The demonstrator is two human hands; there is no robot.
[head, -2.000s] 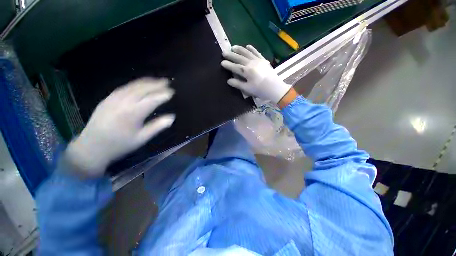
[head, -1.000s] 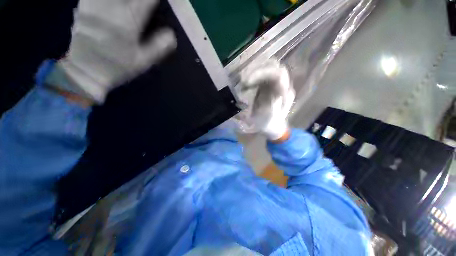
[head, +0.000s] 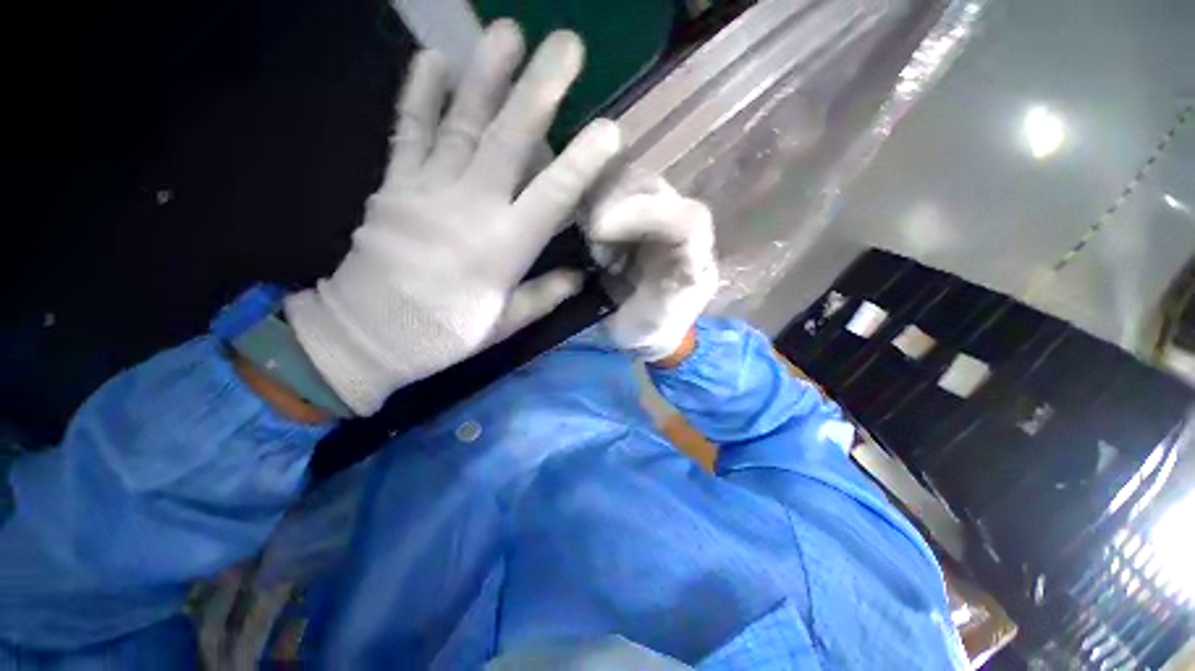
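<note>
The black insulating sheet (head: pixel 170 197) lies in the metal tray, with a strip of the tray's silver edge (head: pixel 443 24) showing at the top. My left hand (head: pixel 452 216), in a white glove, lies with spread fingers over the sheet's right end, holding nothing. My right hand (head: pixel 655 256), also gloved, is curled at the sheet's near right corner, its fingers bent inward. Whether it pinches the sheet, the tray edge or something small is hidden.
Clear plastic of the waste bag (head: pixel 786 144) hangs along the aluminium bench rail at the right of the tray. Green bench surface (head: pixel 596 53) shows behind my left fingers. A black slatted crate or rack (head: pixel 996 380) stands on the grey floor at right.
The view has moved closer to the tray's right end. My left hand has moved right across the sheet to its corner. My right hand has left the tray's side edge and curled at the corner.
</note>
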